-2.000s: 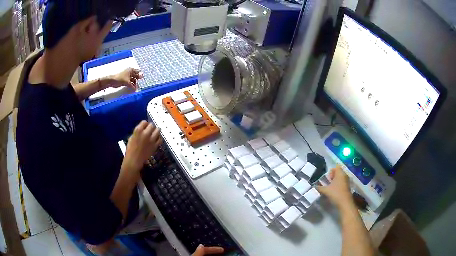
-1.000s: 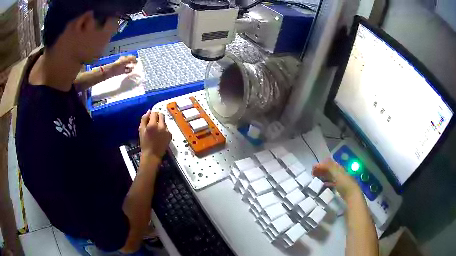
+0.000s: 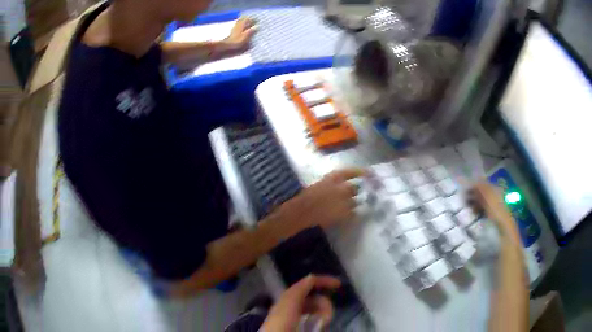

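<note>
Stepped rows of white plastic housings (image 3: 431, 224) stand on the white desk. My right hand (image 3: 496, 206) is at their right edge, blurred; its fingertips are near the housings, and whether they grip one cannot be told. My left hand (image 3: 302, 303) is low at the bottom edge, in front of the keyboard, with its fingers apart and curved; no housing is clearly seen in it. A coworker's hand (image 3: 341, 194) reaches to the left side of the stacks, its fingertips by the nearest housings.
The orange jig (image 3: 334, 135) with white pieces lies on the pale plate (image 3: 276, 94). A ribbed silver duct (image 3: 422, 71) stands behind the stacks. The monitor (image 3: 552, 117) and control panel with a green light (image 3: 529, 224) are right. The keyboard (image 3: 263, 168) lies between coworker and desk.
The view has shifted, so the scene sits further right. The coworker's near hand has moved from beside the jig to the stacks. My left hand has come further into view.
</note>
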